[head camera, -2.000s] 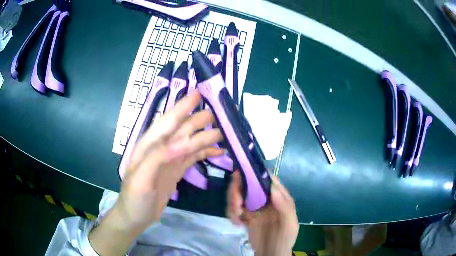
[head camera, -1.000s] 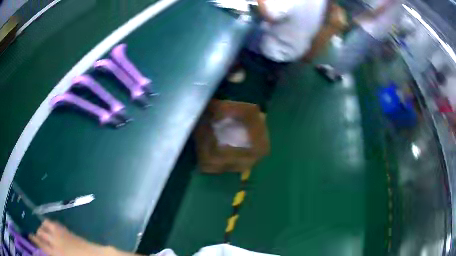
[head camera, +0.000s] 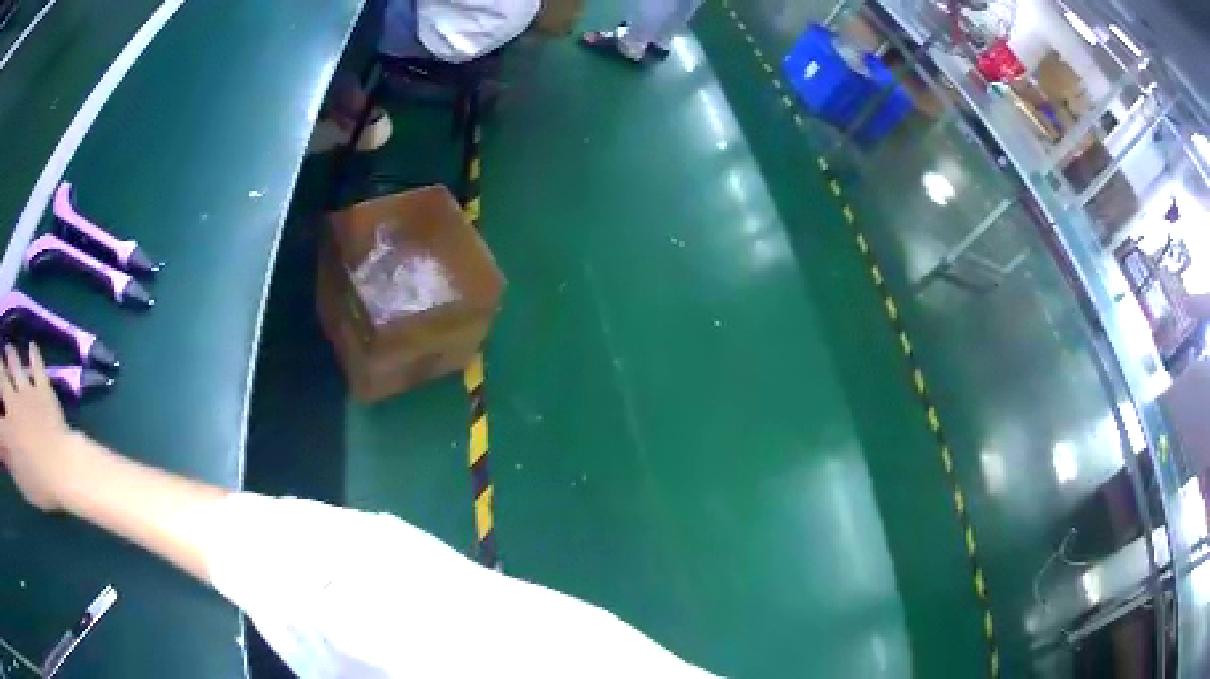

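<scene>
Several purple pens with black tips (head camera: 88, 268) lie in a row on the dark green bench (head camera: 173, 332) at the far left. My right hand (head camera: 33, 431) is at the left edge, with its fingers over the rear part of the nearest pen (head camera: 80, 381). Whether the fingers grip that pen cannot be told. My left hand is out of the picture. A utility knife (head camera: 82, 629) lies at the bottom left, partly cut off.
An open cardboard box (head camera: 418, 358) with clear plastic inside stands on the floor beside the bench. A seated person (head camera: 465, 27) is at the top, and another person's legs stand nearby. A blue bin (head camera: 843, 82) and metal racks are at the right.
The view has turned right, away from the printed sheet and cloth, showing more floor. My right hand has moved from beside the knife to the row of pens. My left hand has left the picture.
</scene>
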